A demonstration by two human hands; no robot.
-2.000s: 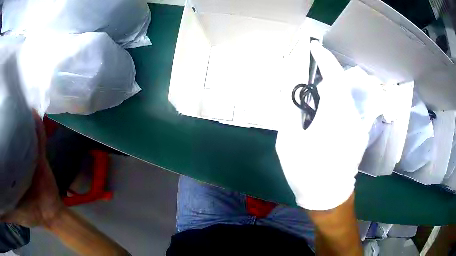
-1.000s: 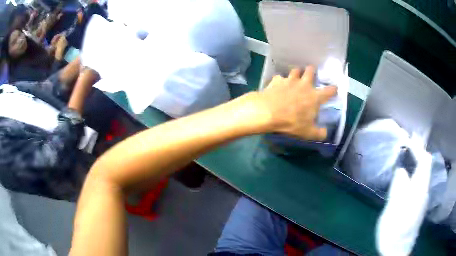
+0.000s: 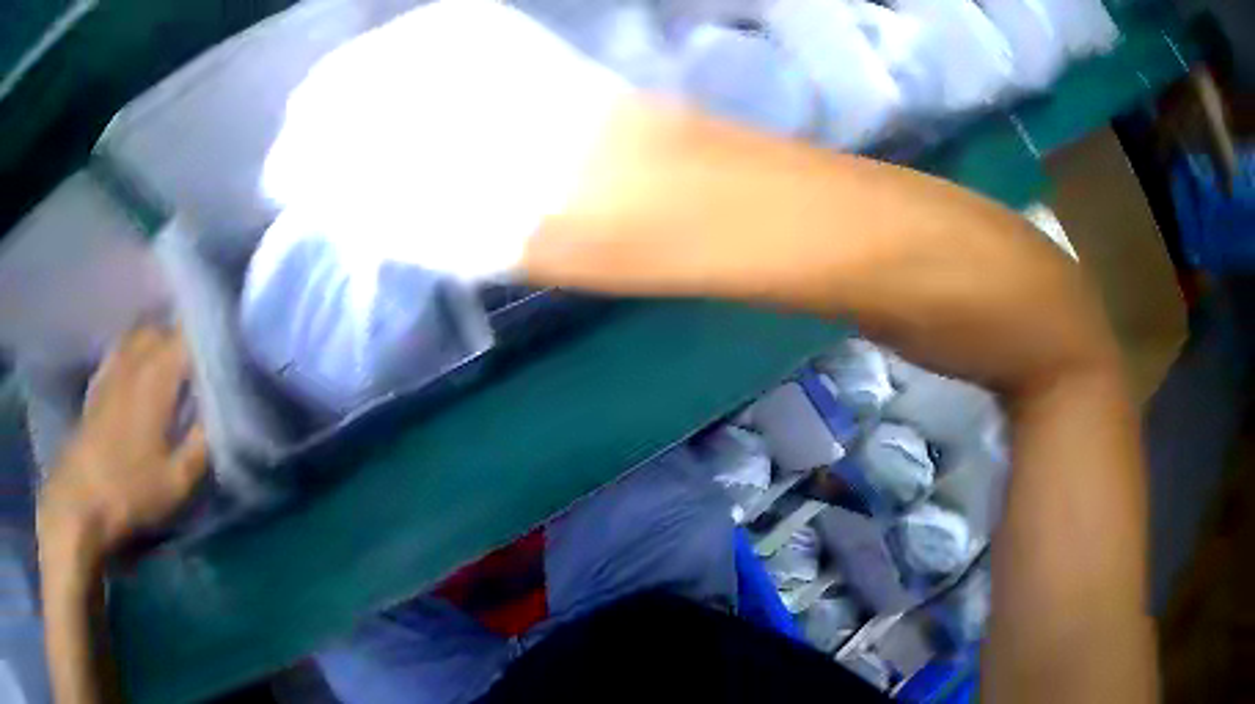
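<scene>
My left hand (image 3: 131, 433), bare and blurred, is at an open retail box (image 3: 227, 371) at the far left, its fingers spread at the box. My right hand (image 3: 427, 138), in a white glove, reaches across the bench over another open box that holds a bluish-white bagged product (image 3: 330, 323). The glove is overexposed and its fingers do not show clearly, so I cannot tell whether it grips anything. A pale upright lid flap (image 3: 207, 124) stands behind the boxes.
The green bench (image 3: 551, 426) slants across the view. More boxes with bagged products (image 3: 840, 69) stand in a row at the back. Below the bench, a blue bin (image 3: 764, 585) holds several filled boxes. A brown carton (image 3: 1122, 248) is at the right.
The view has swung right, bringing the blue bin and brown carton into sight. The gloved hand now reaches over the boxes; the bare hand is at the far left.
</scene>
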